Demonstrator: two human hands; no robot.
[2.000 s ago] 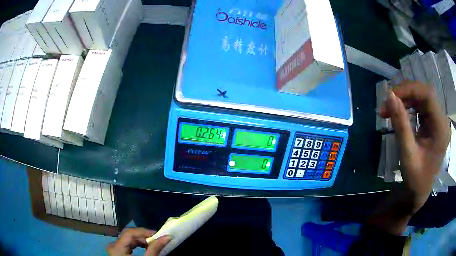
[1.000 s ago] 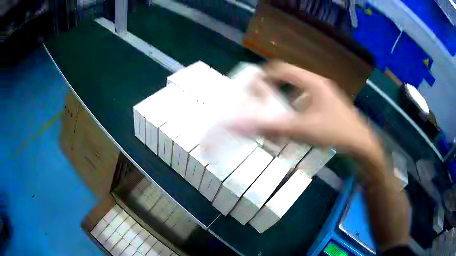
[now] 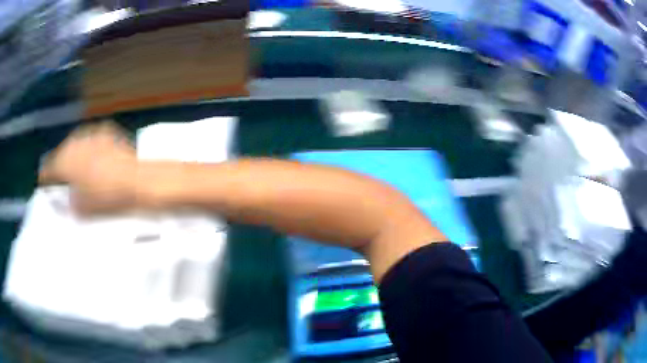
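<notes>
The whole view is blurred by motion. My right hand (image 3: 92, 170) is at the far left, over the back of the white stacked boxes (image 3: 106, 262). Its fingers are smeared, and I cannot tell whether it holds anything. My right forearm crosses in front of the blue scale (image 3: 390, 166) and hides part of its pan and displays. No box shows on the visible part of the pan. The green display (image 3: 344, 298) is unreadable. My left hand is not in view.
A brown carton (image 3: 167, 64) stands behind the stacked boxes. A loose pile of white boxes (image 3: 567, 213) is right of the scale. Small pale items (image 3: 355, 113) lie behind the scale. Blue bins (image 3: 546, 28) are at the back right. A dark shape reaches in at right.
The view has swung back to the right, bringing the scale to the middle. My right hand has moved from the middle of the box rows to their back left, with the forearm stretched across.
</notes>
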